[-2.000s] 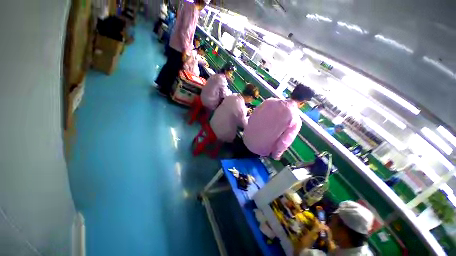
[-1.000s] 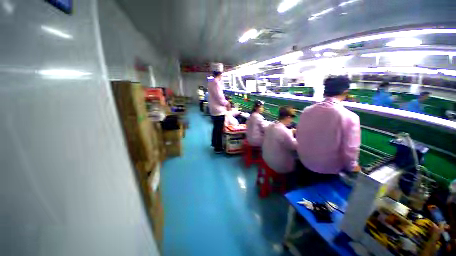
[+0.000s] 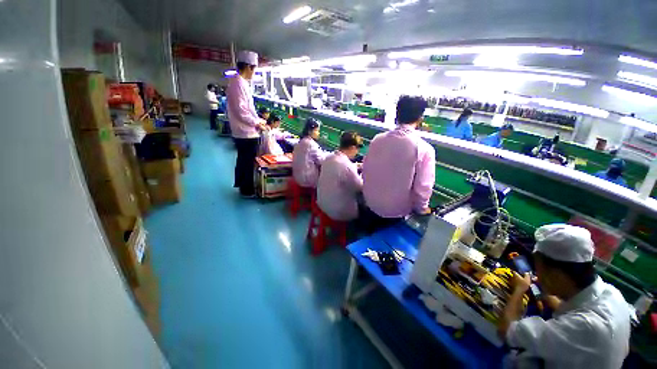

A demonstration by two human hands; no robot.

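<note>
Neither of my hands is in the picture. Nearest in front of me, at the lower right, is a blue-topped table (image 3: 392, 288) with pale legs. A small tangle of black cable or an adapter (image 3: 387, 261) lies on it. A white bench-top machine (image 3: 434, 249) stands on the table, with looping pale tubes (image 3: 493, 212) behind it. A bundle of yellow-and-black parts (image 3: 475, 288) lies beside the machine. A person in a white cap (image 3: 565, 243) sits there and holds a small dark device (image 3: 521, 265) near the face.
A long green line (image 3: 461, 179) runs along the right. Workers in pink sit or stand at it, some on red stools (image 3: 328, 229). Another person in pink (image 3: 243, 115) stands farther down the aisle. Cartons (image 3: 162, 179) are stacked at the left. A pale wall (image 3: 43, 216) is close on my left.
The view has levelled from a strong tilt, and since a second ago it has swung right. The white-capped worker is now largely in view, and the cartons on the left show more.
</note>
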